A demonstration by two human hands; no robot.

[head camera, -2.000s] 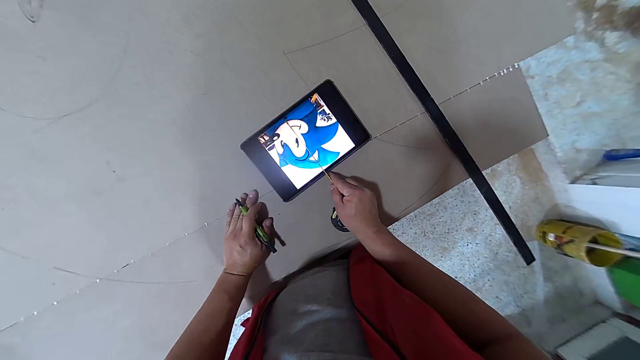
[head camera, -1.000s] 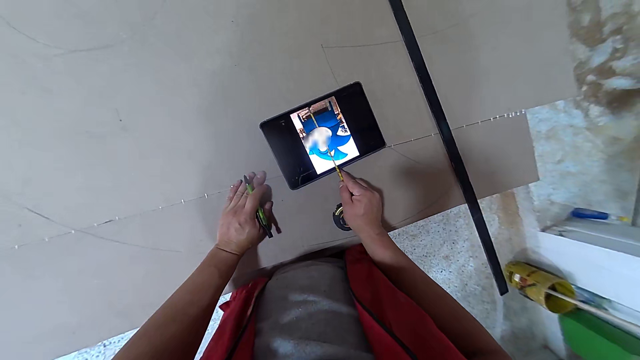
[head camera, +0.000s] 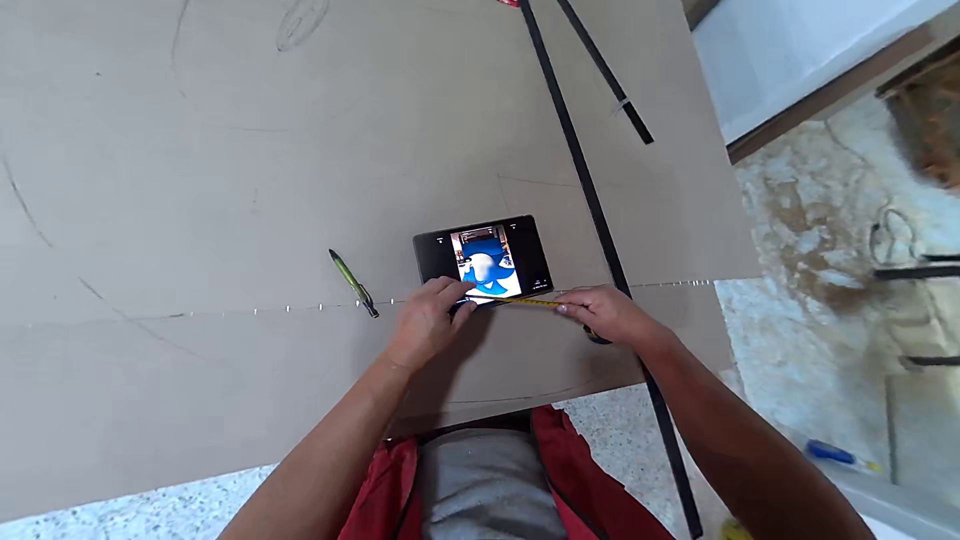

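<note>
A tablet (head camera: 484, 259) with a blue cartoon picture on its screen lies on a large brown board (head camera: 262, 187). Across the tablet's lower edge runs the yellow blade of a tape measure (head camera: 529, 301). My left hand (head camera: 433, 311) pinches the blade's left end over the tablet's lower left part. On the right, my right hand (head camera: 604, 311) grips the blade, with the dark tape case (head camera: 596, 337) partly hidden under it. A green mechanical pencil (head camera: 352, 283) lies on the board left of my left hand.
A long black strip (head camera: 577, 157) crosses the board right of the tablet, passing under my right arm. A shorter black strip (head camera: 611, 79) lies at the upper right. Pencil curves and a seam with pale marks run over the board. A blue-handled tool (head camera: 829, 451) is at lower right.
My left hand has let go of the green pencil, which now lies on the board, and has moved onto the tape blade at the tablet. The view has shifted.
</note>
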